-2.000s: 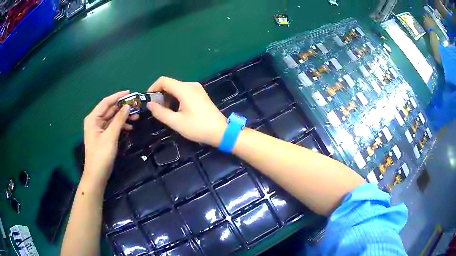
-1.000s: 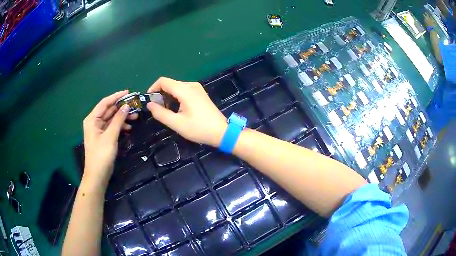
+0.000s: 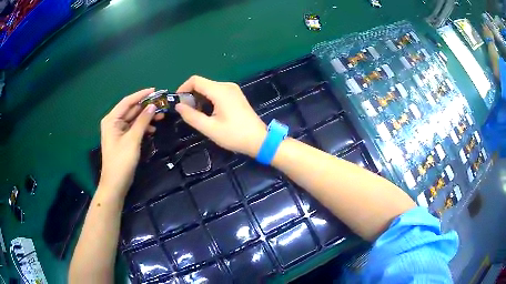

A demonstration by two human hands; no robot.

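My left hand (image 3: 126,126) holds a small square unit (image 3: 158,101) between thumb and fingers, its gold and silver inner side showing. My right hand (image 3: 224,113) pinches a flex cable part (image 3: 186,100) with a silver-grey end between thumb and index finger, right beside the unit. Its dark end meets or overlaps the unit's right edge; whether it is joined cannot be told. Both hands are above the far left part of a black blister tray (image 3: 222,222). A blue band is on my right wrist.
A clear blister tray (image 3: 388,105) with orange and silver parts lies right. An open unit (image 3: 312,22) lies beyond the trays. A flat black slab (image 3: 66,213), small dark pieces (image 3: 16,205) and a power strip (image 3: 28,260) are left. A blue bin (image 3: 33,33) is upper left; another person's arm (image 3: 494,55) is far right.
The view has shifted, so the trays appear farther right. Both hands keep nearly the same grip, with the unit and the flex part still side by side.
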